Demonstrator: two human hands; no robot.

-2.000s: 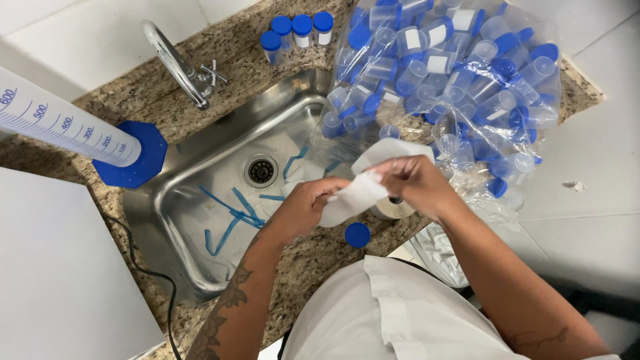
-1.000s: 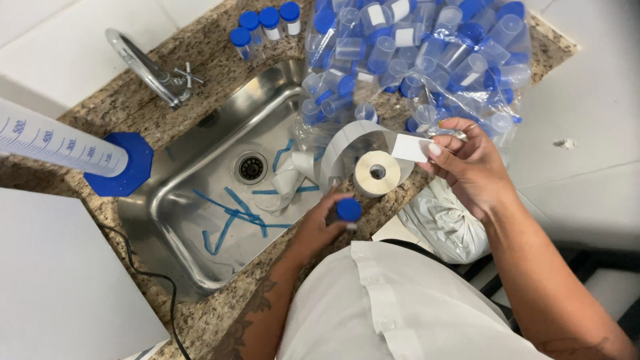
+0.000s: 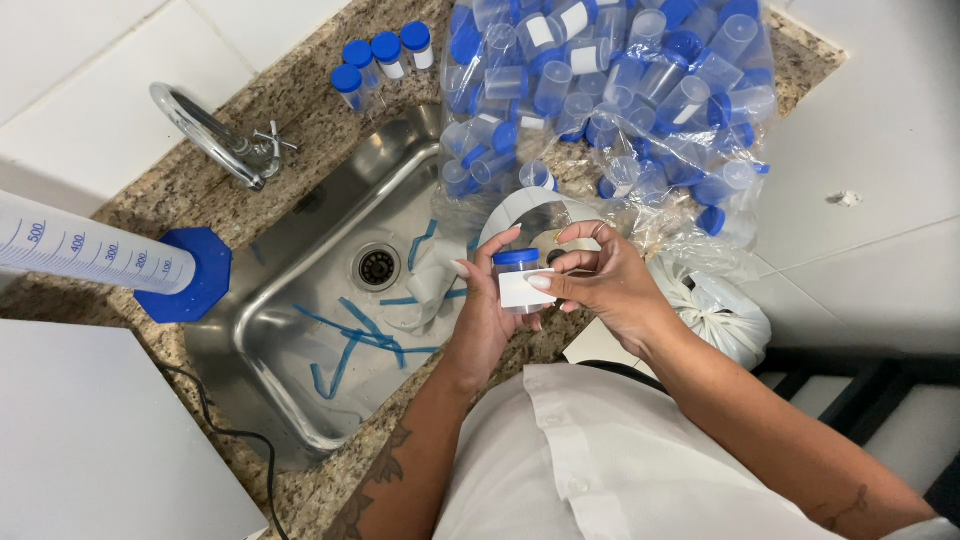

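My left hand (image 3: 487,307) holds a clear plastic specimen cup with a blue screw cap (image 3: 516,257), cap up. My right hand (image 3: 607,281) pinches a blank white label (image 3: 523,291) that lies against the cup's side; whether it is fully stuck down I cannot tell. Behind my hands the roll of labels shows in part, its strip (image 3: 517,206) arching up around it. A large clear plastic bag (image 3: 600,127) full of blue-capped cups, some bearing white labels, lies beyond the hands. Several blue-capped cups (image 3: 390,60) stand in a row on the granite counter at the back.
A steel sink (image 3: 251,315) holds blue strips (image 3: 360,334) and crumpled backing paper (image 3: 435,281). The faucet (image 3: 202,131) stands behind it. A graduated cylinder with a blue base (image 3: 202,274) is at left, near a white box (image 3: 97,435) and black cable. A tied white bag (image 3: 720,315) is at right.
My left hand has raised the cup from near the counter's front edge. My right hand has brought the label from the right onto the cup. Earlier, both hands were handling the label strip.
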